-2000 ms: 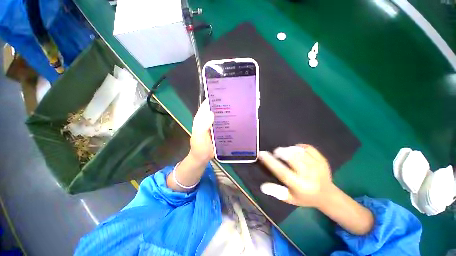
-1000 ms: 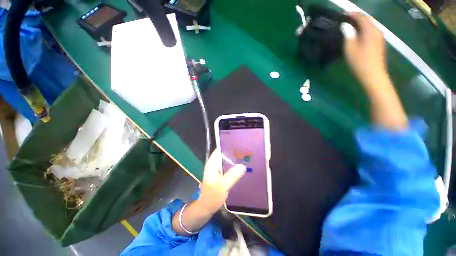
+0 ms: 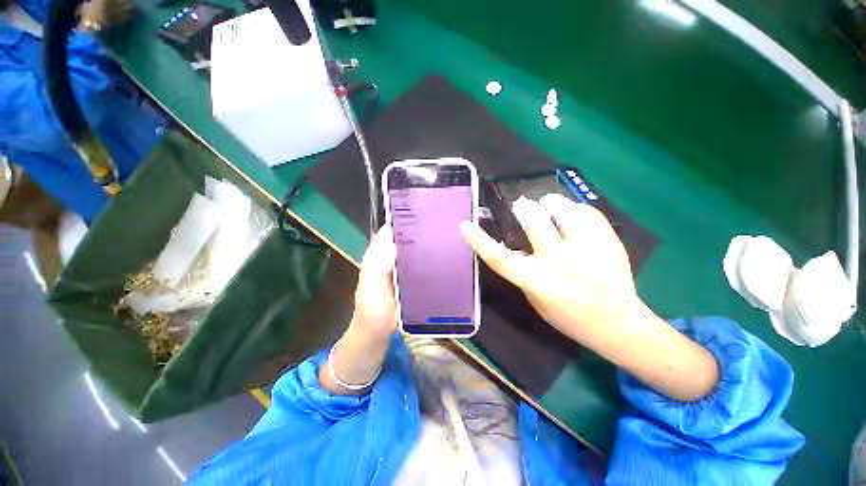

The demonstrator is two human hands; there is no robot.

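My left hand (image 3: 373, 299) holds a white-edged smartphone (image 3: 435, 256) upright over the mat's left part; its screen is purple-pink with dark text lines. My right hand (image 3: 570, 271) is beside the phone, its index finger extended to the screen's right edge, the other fingers with white finger cots over a black electronic module (image 3: 575, 184). The module lies on the black work mat (image 3: 418, 123), with several small light marks on a blue strip. My right hand hides part of it. I cannot tell if the right fingers grip it.
A white box-shaped device (image 3: 280, 95) with a metal tube stands at left. A green-lined waste bin (image 3: 218, 351) is below left. White pad stacks (image 3: 812, 299) lie at right, small white pieces (image 3: 494, 87) beyond the mat. A coworker in blue (image 3: 90, 104) is upper left.
My right hand has come back from the far right, where it was on a dark object, to the phone. The black module is now on the mat. My left thumb has left the screen.
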